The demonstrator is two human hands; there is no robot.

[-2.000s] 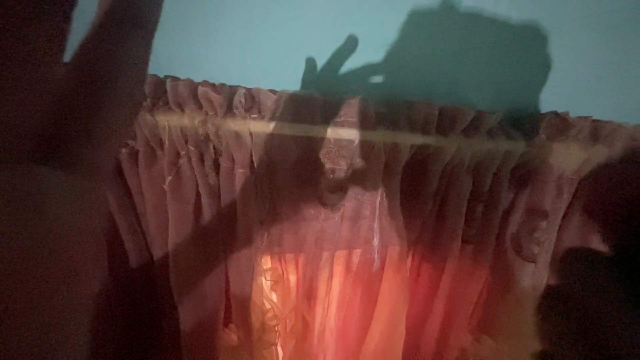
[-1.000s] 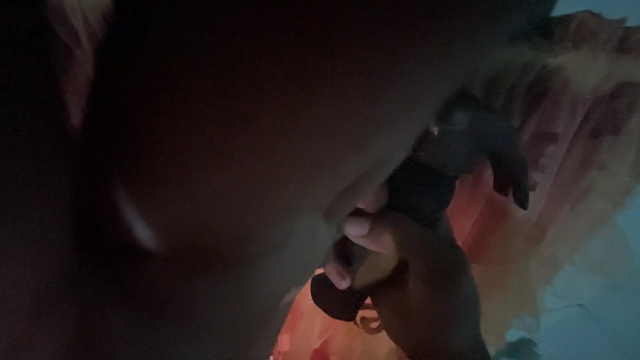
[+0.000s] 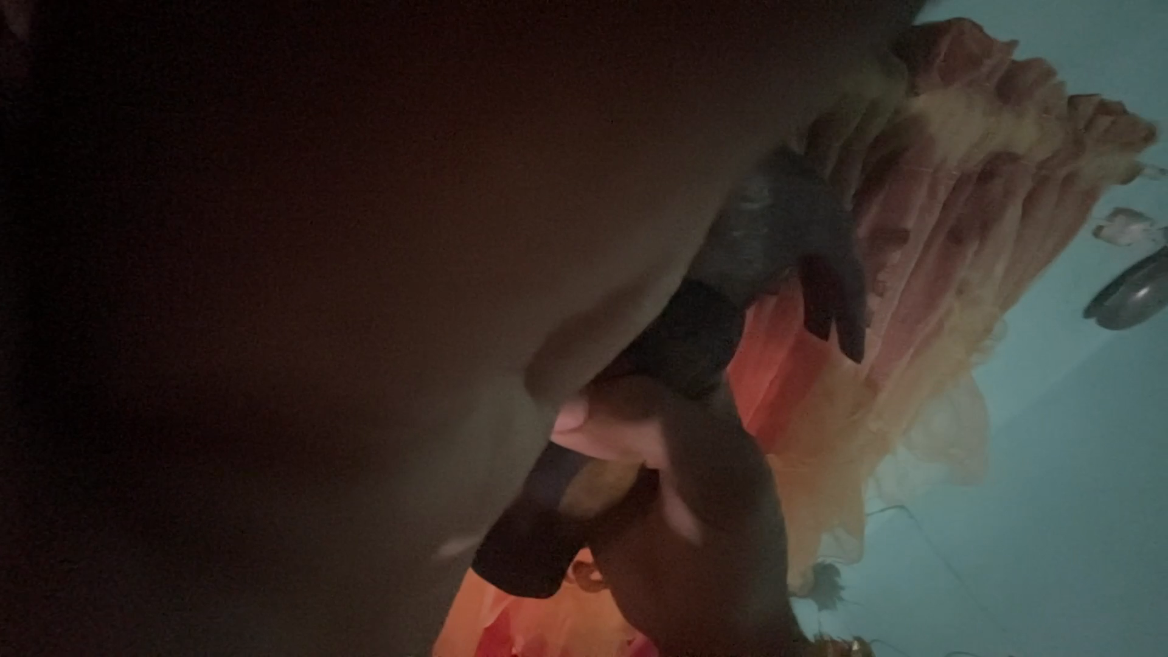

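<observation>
My right hand [image 3: 675, 465] grips a claw hammer [image 3: 776, 228] by its dark handle, with the thumb laid along it. The hammer's head points up and to the right, its two-pronged claw turned down in front of a gathered sheer curtain [image 3: 949, 237]. The handle's black end shows below the hand. A very large, dark, blurred shape, which looks like my left hand or forearm [image 3: 365, 319], fills the left and middle of the view close to the camera. Its fingers cannot be made out, nor whether it holds anything. It hides part of the hammer.
The curtain lies against a pale blue-green wall [image 3: 1077, 474] and glows red and orange low down. A dark glossy oval object [image 3: 1131, 292] and a small whitish piece [image 3: 1127, 226] are at the right edge. Thin dark strands show near the curtain's lower edge.
The view has tilted strongly since the first frame. The shadow on the wall and curtain there no longer shows. Over the last second, the hammer has stayed in my right hand.
</observation>
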